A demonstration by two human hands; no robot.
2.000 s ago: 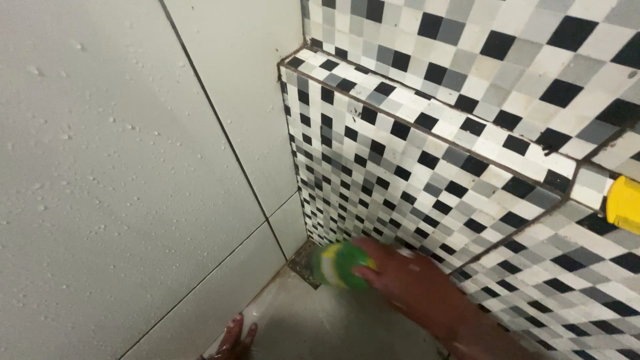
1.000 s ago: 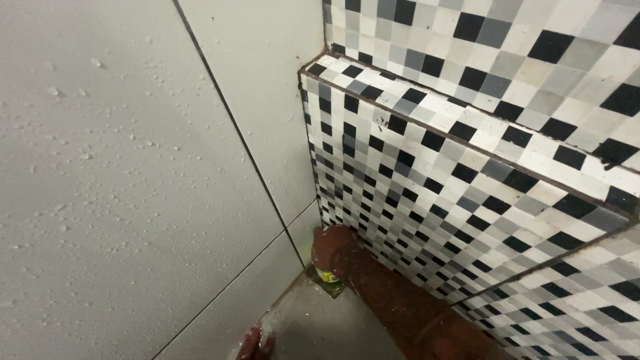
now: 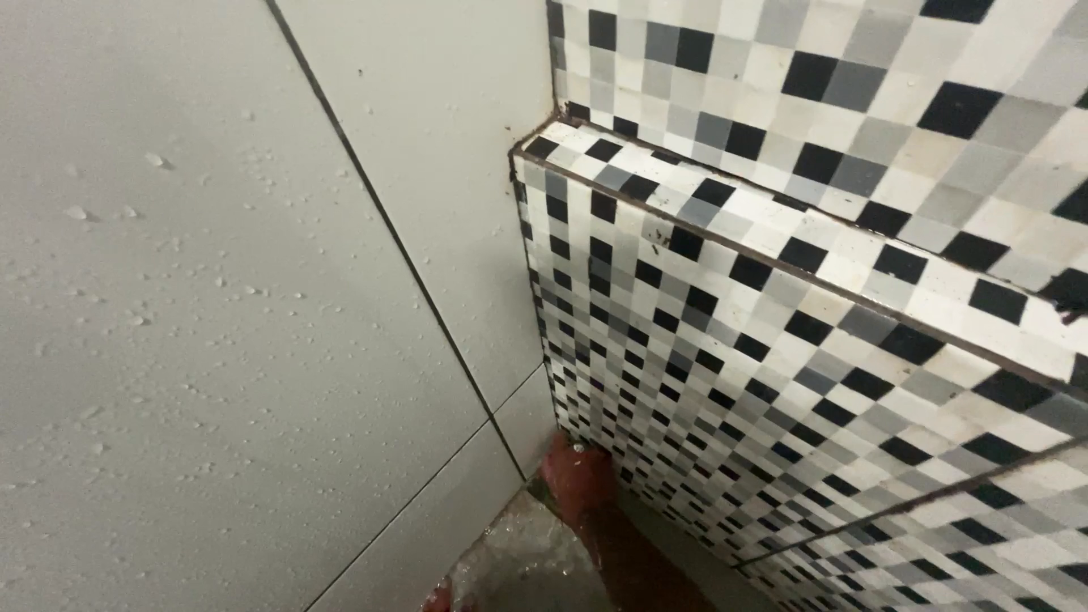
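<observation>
My right hand (image 3: 580, 476) reaches down into the corner where the plain wall meets the mosaic wall, close to the floor. Its fingers are curled and point away from the camera, so whatever is in them is hidden. A dark greenish patch (image 3: 544, 493) on the floor shows just left of the wrist. Only a small part of my left hand (image 3: 438, 597) shows at the bottom edge, beside the plain wall; its grip is out of view. Wet, shiny floor (image 3: 531, 552) lies between the two hands.
Large pale tiles (image 3: 212, 357) with water drops cover the left wall. On the right stands a wall of black, grey and white mosaic (image 3: 705, 357), with a narrow mosaic ledge (image 3: 731, 204) jutting out above my right hand.
The green and yellow object seen in my right hand before is now out of sight. That hand has moved into the corner. Less of my left hand shows.
</observation>
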